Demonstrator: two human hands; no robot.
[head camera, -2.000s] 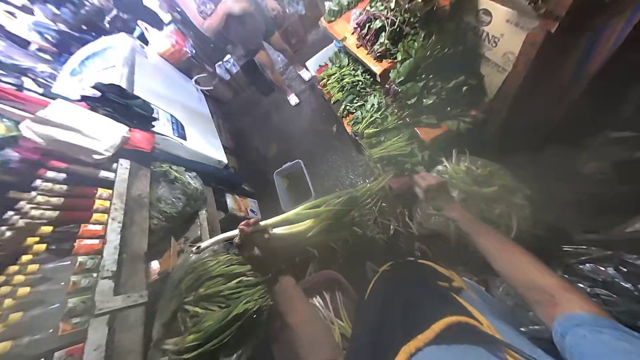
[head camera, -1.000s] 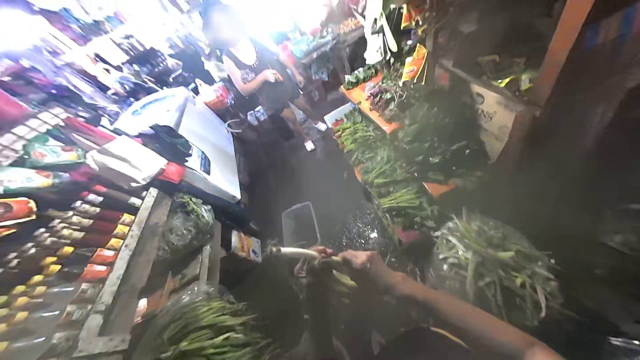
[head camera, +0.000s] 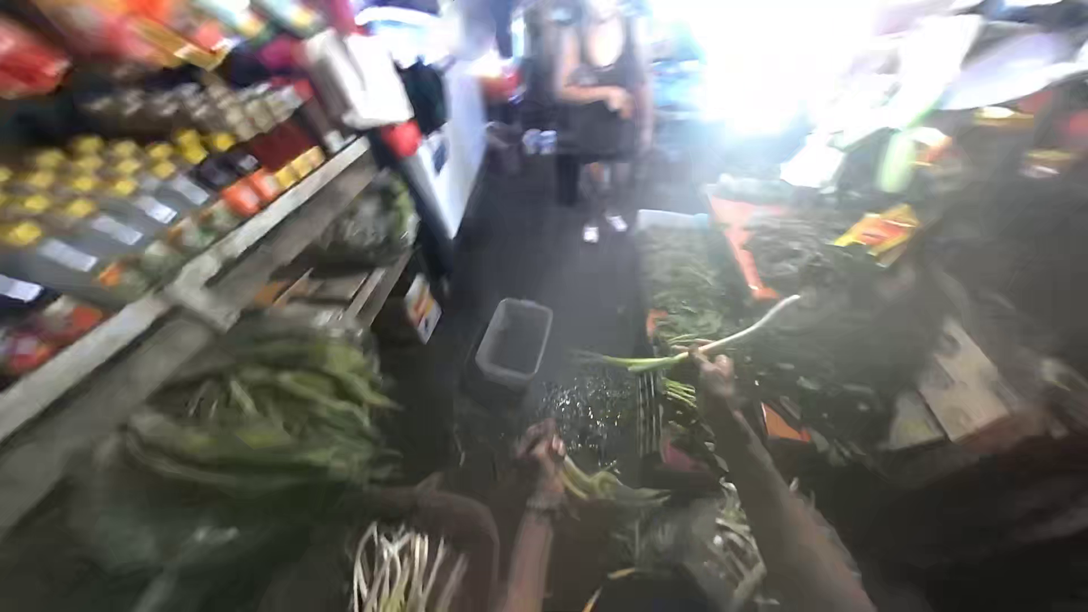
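Note:
My right hand (head camera: 716, 370) grips a green onion (head camera: 752, 330), its white end pointing up to the right and its green leaves trailing left. Lower and to the left, my left hand (head camera: 542, 450) is blurred, with green leaves (head camera: 608, 486) at its right side; whether the fingers hold them cannot be told. White-stemmed onions (head camera: 404, 565) stand in a dark container at the bottom. A big bundle of long green vegetables (head camera: 263, 408) lies in plastic at the left.
A plastic tub (head camera: 514, 340) stands on the dark floor ahead. Bottles (head camera: 102, 183) line a wooden-edged shelf (head camera: 272, 208) at left. Leafy greens (head camera: 688, 272) and a carton (head camera: 960, 382) are at right. A person (head camera: 603, 102) stands farther back.
The view has turned and levelled. My hands, close together one second ago, are now apart. The large onion bunch held between them two seconds ago is no longer there; my right hand has a single stalk.

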